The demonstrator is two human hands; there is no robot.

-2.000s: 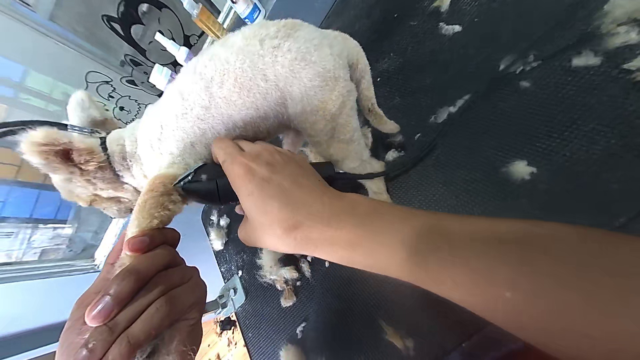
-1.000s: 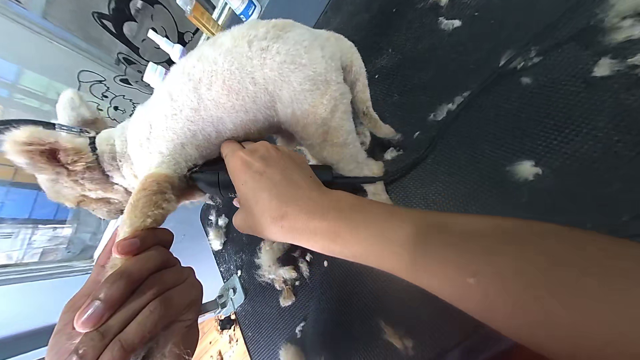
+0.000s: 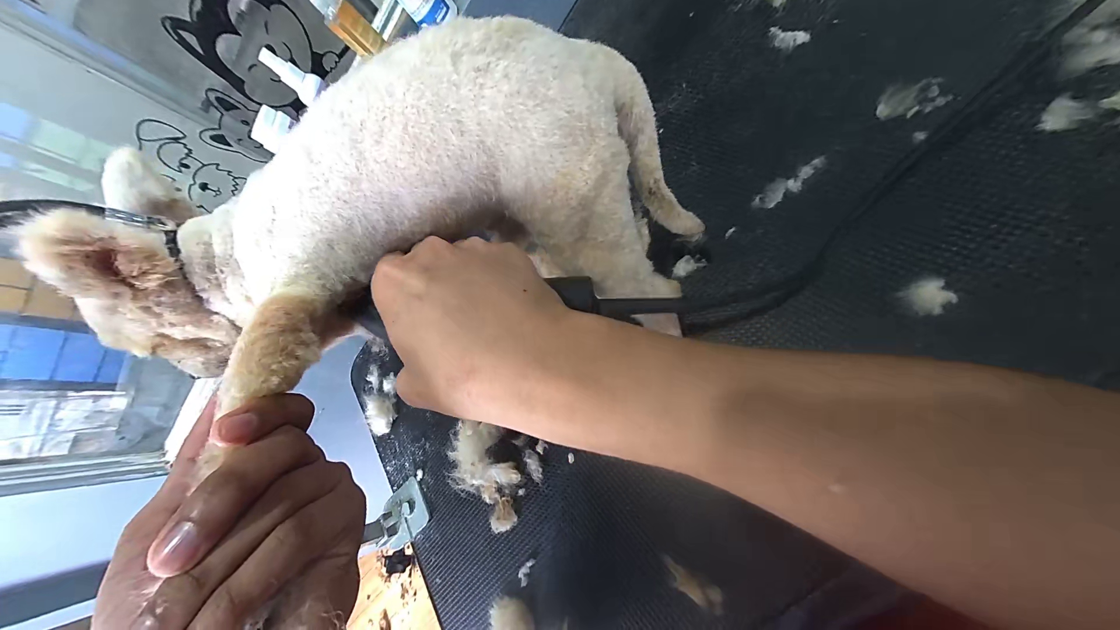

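A light-coated dog (image 3: 472, 122) with short-trimmed hair stands on the black table, its head at the left. My left hand (image 3: 262, 507), at lower left, is closed around the lower part of its raised foreleg (image 3: 276, 346). My right hand (image 3: 464, 324) grips a black corded clipper (image 3: 573, 293) under the dog's chest and belly. The front end of the clipper is mostly hidden behind my hand and the upper foreleg. A black cord trails from its rear end past the hind paws. A dark collar or loop (image 3: 131, 214) runs around the dog's neck.
Clipped hair tufts (image 3: 481, 472) are scattered on the textured black table mat (image 3: 875, 289). Bottles (image 3: 354, 26) stand behind the dog's back. A metal clamp (image 3: 407, 516) sits at the table edge. A window (image 3: 61, 385) is at the left, beside a wall with dog drawings.
The clipper has shifted slightly, and its front end, visible beside the foreleg two seconds ago, is now mostly hidden. My left hand has kept its hold on the foreleg.
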